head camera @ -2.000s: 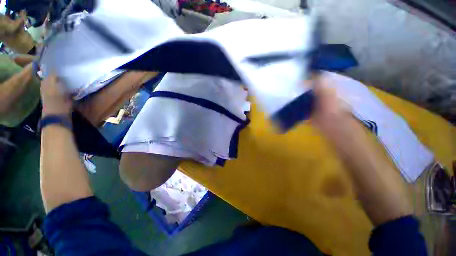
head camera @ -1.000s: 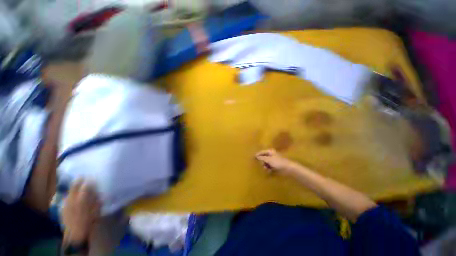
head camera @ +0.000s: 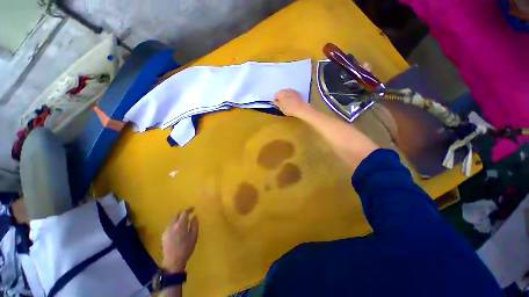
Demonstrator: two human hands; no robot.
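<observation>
The narrow white curved panels (head camera: 232, 84) lie at the far side of the yellow-covered pressing table (head camera: 325, 197), with a small navy-edged flap (head camera: 184, 132) at the near edge. My right hand (head camera: 292, 103) touches their near edge by the right end; whether the fingers grip cloth cannot be told. My left hand (head camera: 180, 241) is empty over the table's near left, fingers loosely bent and apart. A stack of white panels with navy stripe and navy edge (head camera: 75, 249) lies at the lower left, left of my left hand.
The steam iron (head camera: 348, 87), with red-brown handle, stands just right of the white panels. Its wrapped cord (head camera: 432, 107) runs right over a dark pad (head camera: 423, 139). A blue padded board (head camera: 124, 96) and a grey padded form (head camera: 43, 171) are at left. Pink fabric (head camera: 464, 69) is beyond.
The raised white and navy piece now lies no longer in my hands. My left hand has left the stack; my right hand has moved across the table to the narrow panels. The view has turned right.
</observation>
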